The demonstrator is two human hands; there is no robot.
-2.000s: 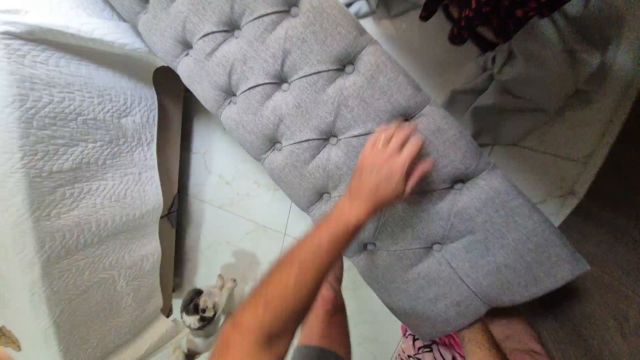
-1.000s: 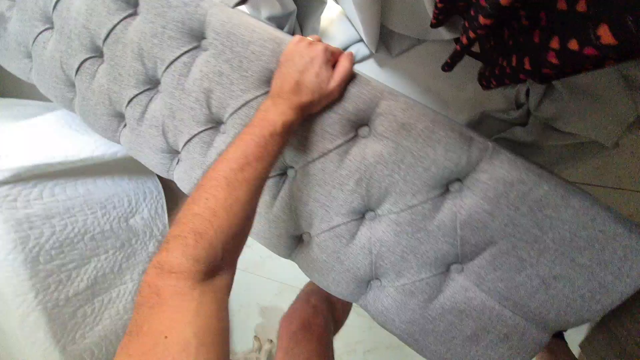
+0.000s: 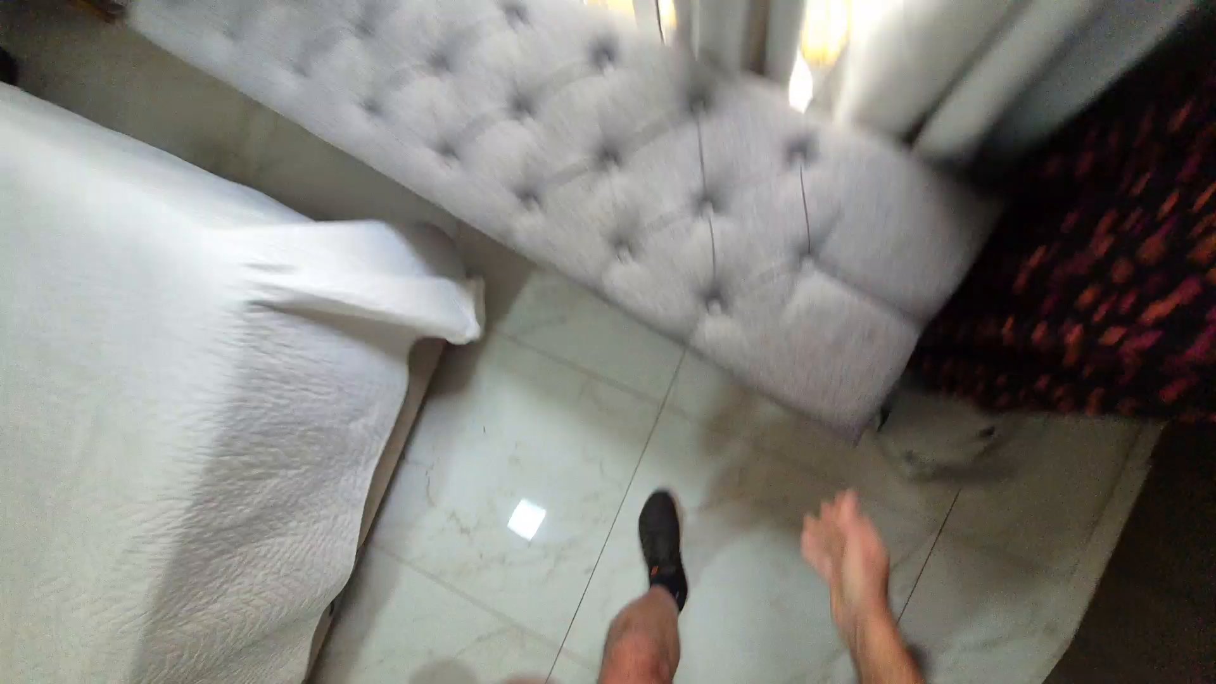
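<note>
A grey button-tufted upholstered headboard or bench (image 3: 617,161) stretches diagonally across the upper part of the view. Below its lower right end is my right hand (image 3: 845,541), blurred by motion, over the tiled floor (image 3: 532,427). Its fingers look partly spread, it holds nothing, and it is apart from the upholstery. My left hand cannot be made out. A bare leg with a black shoe (image 3: 662,532) reaches in from the bottom, left of the hand.
On the left is a bed with a white quilted cover (image 3: 237,427). Grey curtains (image 3: 959,76) hang at the upper right, beside black cloth with red-orange marks (image 3: 1092,285). A blurred, pale dog-like animal (image 3: 936,437) is near the upholstered piece's right end.
The hand that rested on the tufted piece's upper edge is no longer on it. The view has shifted strongly, showing more floor and bed. My right hand has come into view.
</note>
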